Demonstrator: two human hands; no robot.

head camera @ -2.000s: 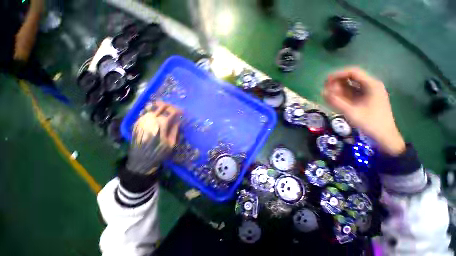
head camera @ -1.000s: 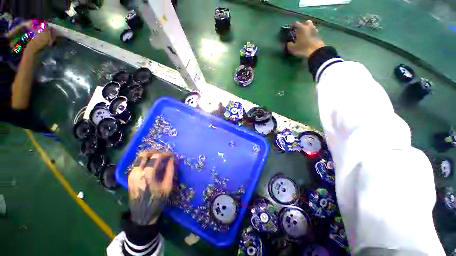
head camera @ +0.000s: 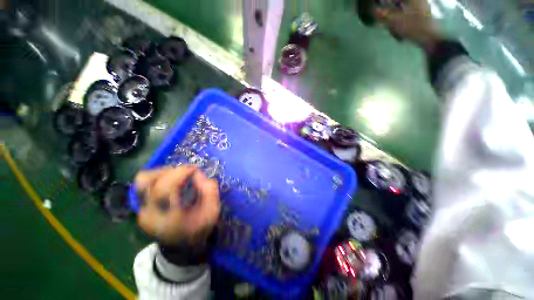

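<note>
My left hand (head camera: 178,202) is over the left edge of the blue plastic tray (head camera: 275,149), fingers curled and blurred; whether it holds anything cannot be told. Small silvery metal parts (head camera: 202,146) are heaped along the tray's left and lower side. A round base with a pale disc (head camera: 294,251) lies in the tray's lower right corner. My right hand (head camera: 407,20) is at the top edge over the green belt, blurred, with its fingers around a dark light unit (head camera: 370,10) partly cut off by the frame.
Black round housings (head camera: 115,122) are piled left of the tray. Circuit boards and bases, one glowing red (head camera: 350,258), lie to its right, partly under my right sleeve. An upright post (head camera: 256,41) stands at the belt's metal edge. A light unit (head camera: 304,24) stands on the belt.
My right hand has lifted the dark unit and appears nearer the top edge. My left hand has moved to the tray's left edge. The view has shifted, and the other person's arm is out of view.
</note>
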